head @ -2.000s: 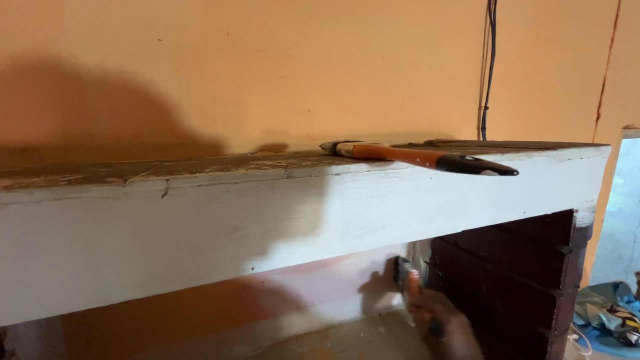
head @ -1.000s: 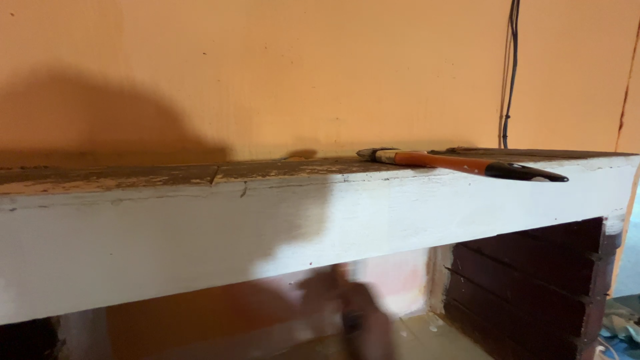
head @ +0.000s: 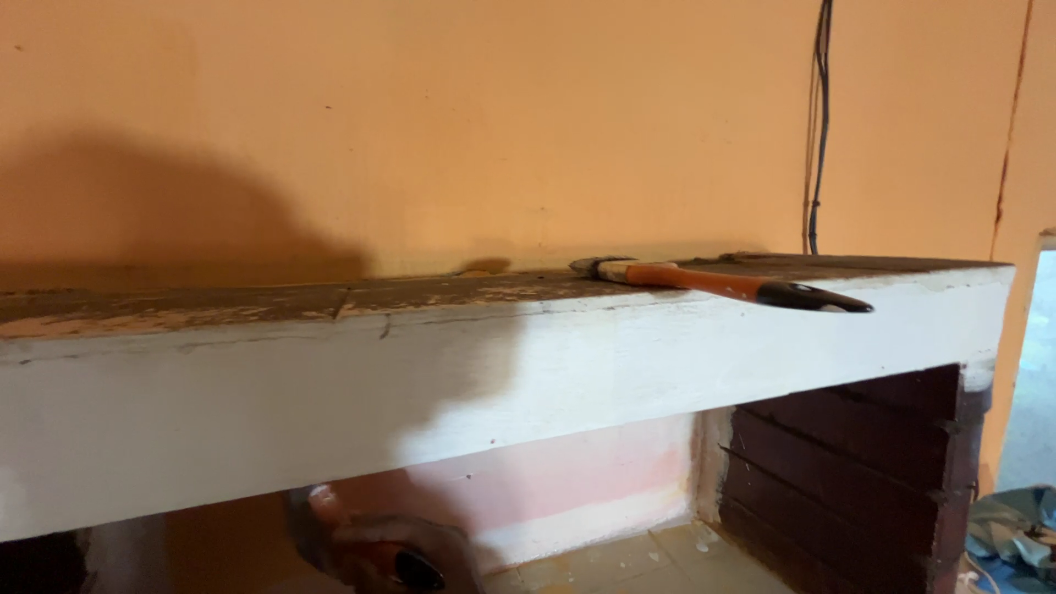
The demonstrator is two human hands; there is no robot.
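Note:
Under the white-painted front edge of a shelf (head: 627, 355), my right hand (head: 441, 536) is shut on a paintbrush (head: 375, 557) with an orange handle and a black end. The hand is partly in shadow and blurred, and its brush head is hard to make out near the back wall of the recess. A second paintbrush (head: 701, 282), also orange and black, lies on top of the shelf with its handle end jutting over the front edge. Nobody holds that one. My left hand is out of view.
An orange wall (head: 536, 124) rises behind the shelf, with dark cables (head: 820, 132) hanging down it. Dark brown slatted brickwork (head: 841, 470) bounds the recess at right. Tiles (head: 627, 565) cover its bottom. Crumpled cloth (head: 1015, 528) lies at the far right.
My right hand has moved left with its paintbrush, away from the brickwork corner of the recess. The paintbrush on the shelf has stayed where it was.

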